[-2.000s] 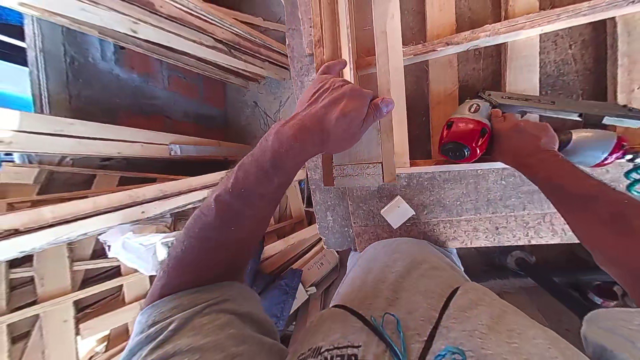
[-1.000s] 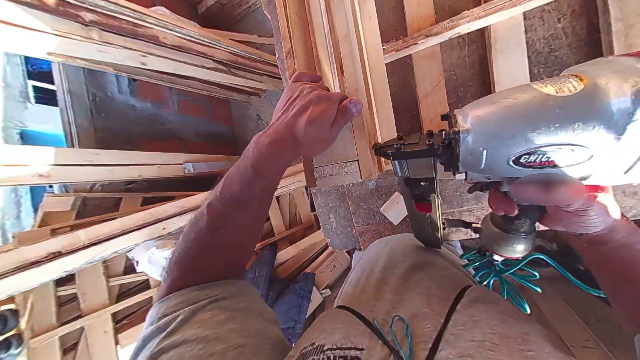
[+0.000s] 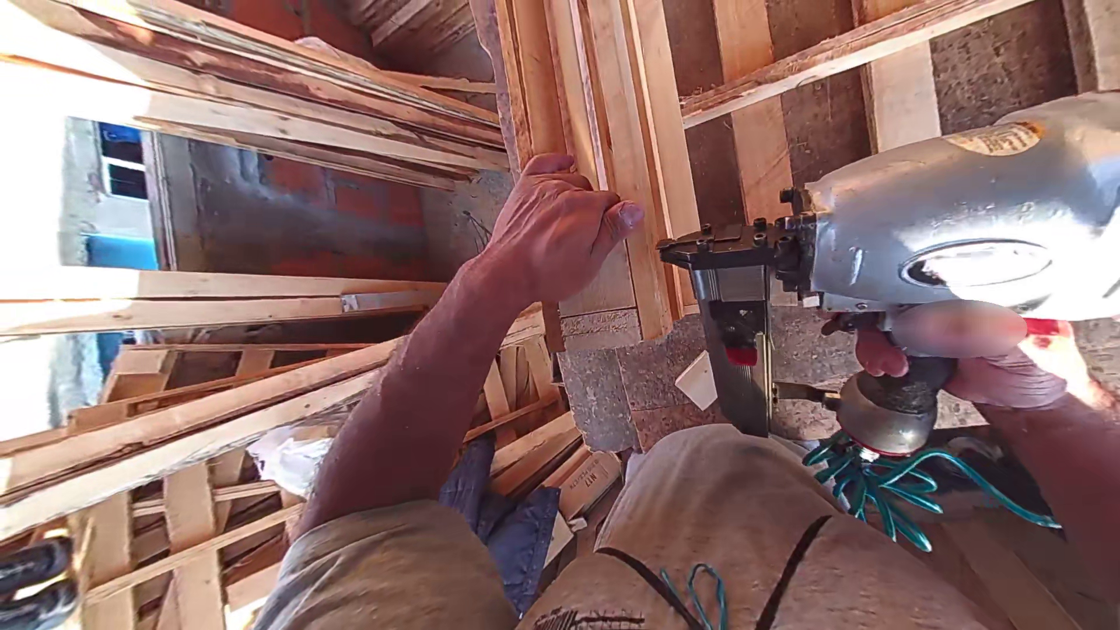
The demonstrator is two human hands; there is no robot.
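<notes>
My right hand point(image 3: 980, 350) is closed around the handle of a silver pneumatic nail gun point(image 3: 927, 219). The gun's black nose points left and lies against or close beside the upright wooden boards point(image 3: 647, 175); contact cannot be told. Its magazine point(image 3: 739, 350) hangs down toward my lap, and a coiled green air hose point(image 3: 884, 490) shows below the handle. My left hand point(image 3: 564, 227) grips the wooden boards left of the nose, its thumb lying across them. A small pale wood piece point(image 3: 697, 381) rests on the rough bench edge point(image 3: 604, 394).
Slats joined by a crosspiece point(image 3: 840, 57) lie at the upper right. Long stacked boards point(image 3: 289, 96) and more planks point(image 3: 175, 437) fill the left side. A white plastic bag point(image 3: 289, 457), dark blue cloth point(image 3: 507, 534) and wood offcuts point(image 3: 534, 464) are below my left forearm.
Two seconds ago my right hand was at a red and silver tool beside a saw blade; since then the nail gun has come into it. My left hand stays on the boards.
</notes>
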